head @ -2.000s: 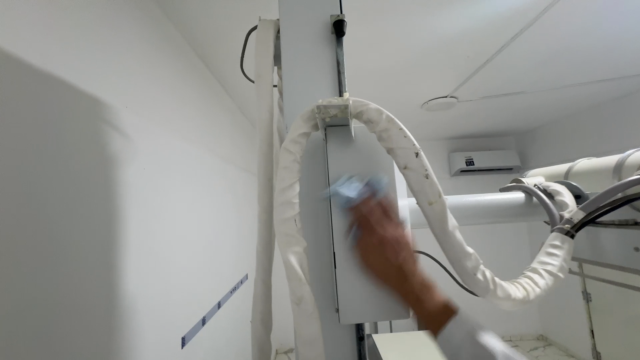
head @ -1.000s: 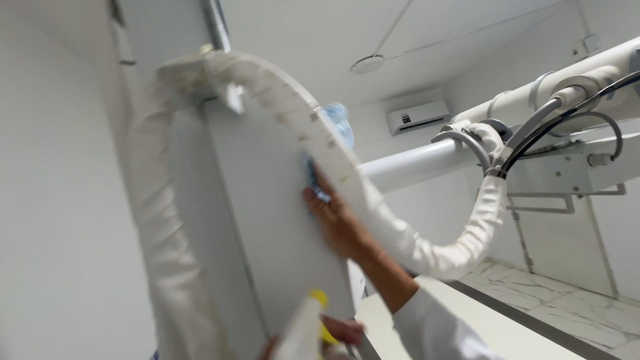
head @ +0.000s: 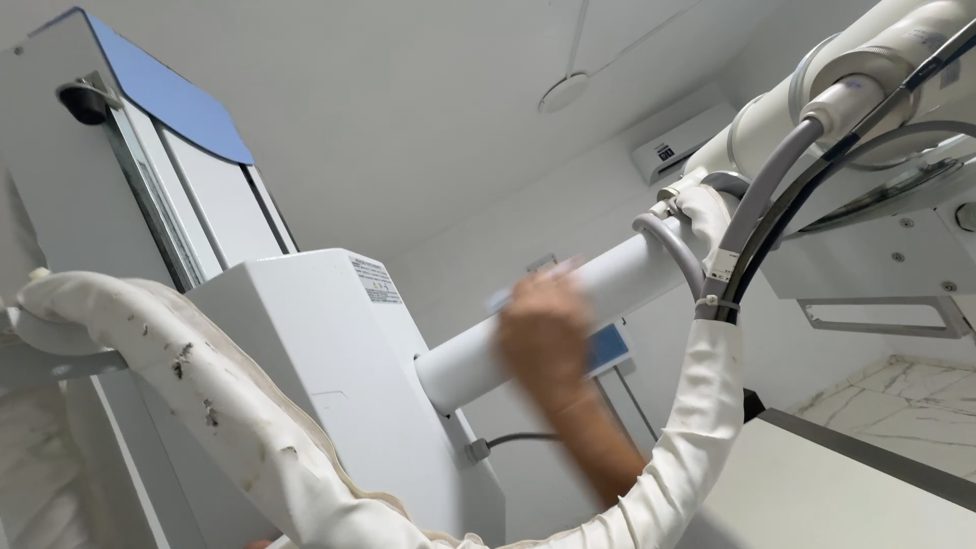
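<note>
My right hand (head: 543, 328), blurred by motion, is closed around a pale blue cloth (head: 499, 300) against the white horizontal tube (head: 625, 278) of an X-ray stand. Most of the cloth is hidden by the fingers. The tube joins a light grey metal housing (head: 366, 381) on the upright column (head: 221, 198). Only a sliver of skin, seemingly my left hand (head: 259, 544), shows at the bottom edge; what it holds is out of sight. A white sleeved cable hose (head: 252, 435), with worn dark spots, loops in front of the housing and below my right forearm.
Grey and black cables (head: 770, 221) hang from the tube head (head: 846, 84) at upper right. Below them is a metal handle frame (head: 884, 316). A pale table top (head: 823, 488) with a dark edge lies at lower right. A thin cable (head: 522, 437) leaves the housing.
My right hand has moved from the front of the housing, then its side, to the horizontal tube. A yellow-nozzled spray bottle by my left hand has left view. The view has shifted strongly.
</note>
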